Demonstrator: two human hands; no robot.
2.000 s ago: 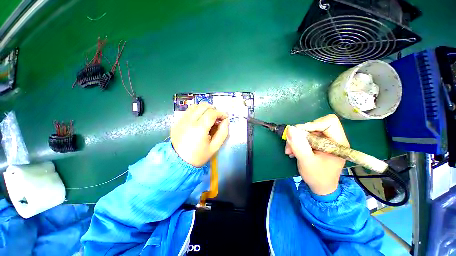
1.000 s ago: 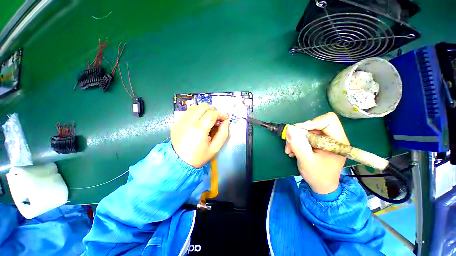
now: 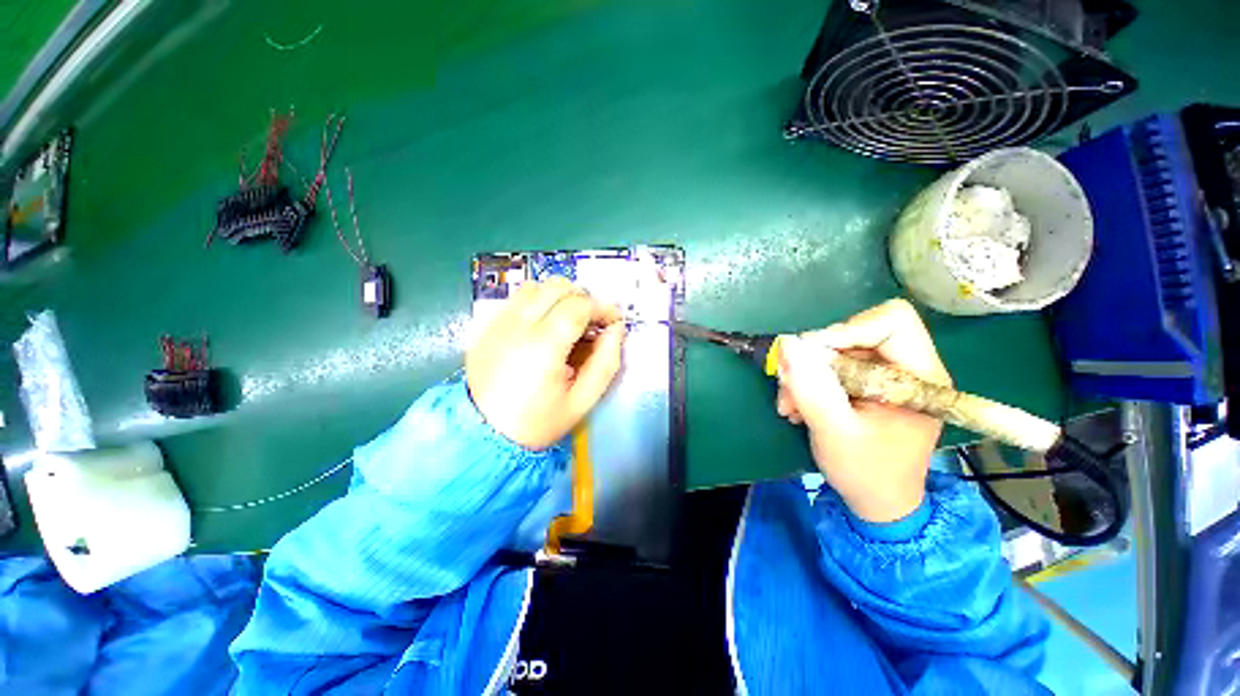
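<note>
The tablet assembly [image 3: 639, 449] lies silver back up, its mainboard [image 3: 555, 263] along the far short end and an orange flex cable [image 3: 583, 476] down its back. My left hand [image 3: 537, 360] rests over its upper left part, thumb and finger pinched; what they pinch is too small to tell. Thin solder wire [image 3: 293, 496] runs from the left toward my left sleeve. My right hand [image 3: 870, 408] holds the soldering iron [image 3: 891, 388] like a pen, its dark tip pointing left at the tablet's right edge, near my left fingertips.
Black parts with red leads [image 3: 259, 215] lie in clusters at left, with a single wired part [image 3: 375, 290] nearer. A white roll [image 3: 109, 514], plastic bag [image 3: 52, 381] and another panel [image 3: 37, 197] are far left. A fume fan [image 3: 952, 95], cleaning pot [image 3: 925, 252] and blue bin [image 3: 1135, 272] stand right.
Both hands and the iron stay in nearly the same place over the tablet. The view has shifted slightly, so the items at the left appear a little further right.
</note>
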